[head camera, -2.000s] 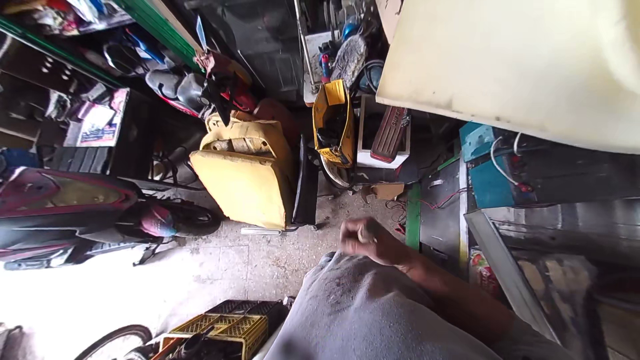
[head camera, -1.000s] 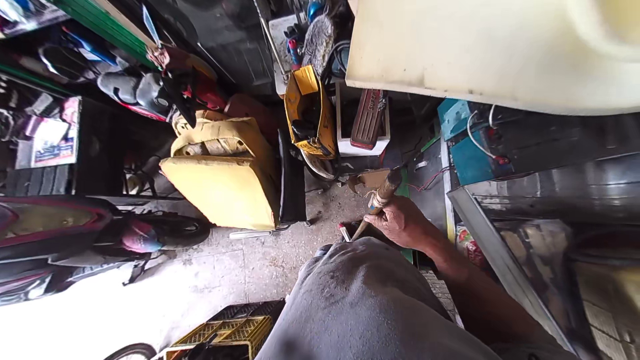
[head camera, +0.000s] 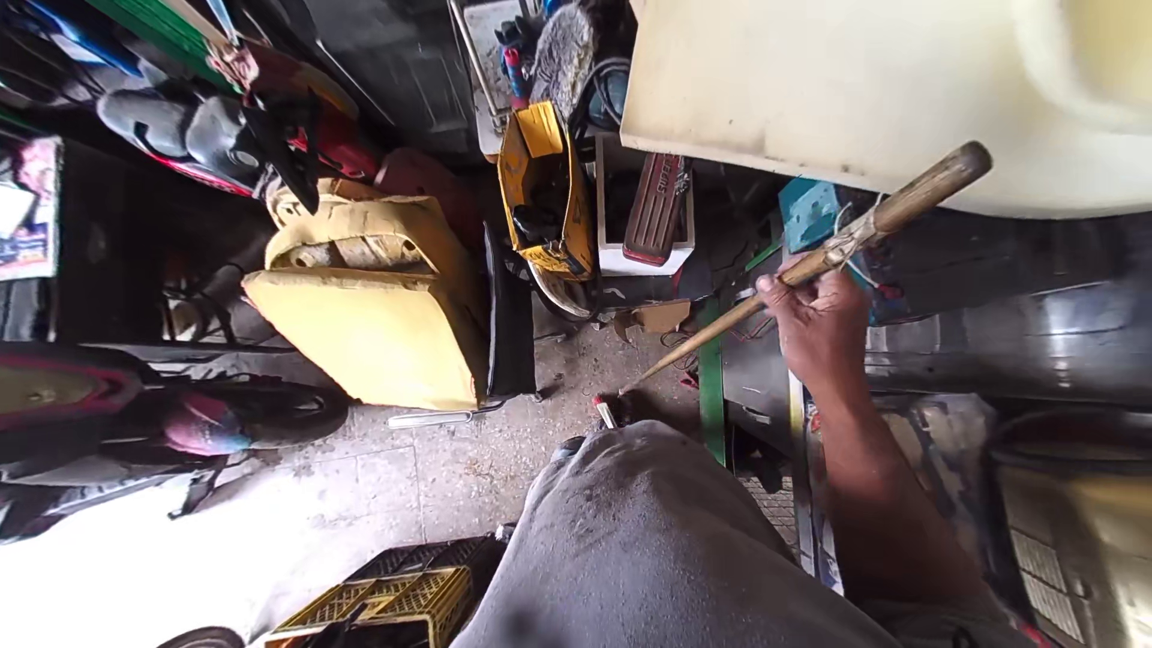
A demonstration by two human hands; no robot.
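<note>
My right hand [head camera: 823,315] grips a long wooden stick [head camera: 738,313] bound with cord or cloth strips near its thick upper end. The stick slants down to the left, its thin tip near the floor in front of my grey-clothed body. Close to that tip lies a small red-and-white object [head camera: 603,411], which I cannot make out further. Beyond the stick are a white box [head camera: 643,261] with a ribbed dark red piece [head camera: 655,211] in it and an open yellow container [head camera: 546,198] holding dark items. My left hand is not visible.
A yellow foam-like block [head camera: 369,337] stands on the floor, with a motorcycle wheel [head camera: 297,414] to its left. Yellow plastic crates [head camera: 396,598] sit at the lower left. A large cream panel [head camera: 792,90] overhangs the upper right, above dark metal surfaces.
Two seconds ago my right hand was in front of my body with no stick visible. It has moved right and now holds the stick, raised and more fully in view.
</note>
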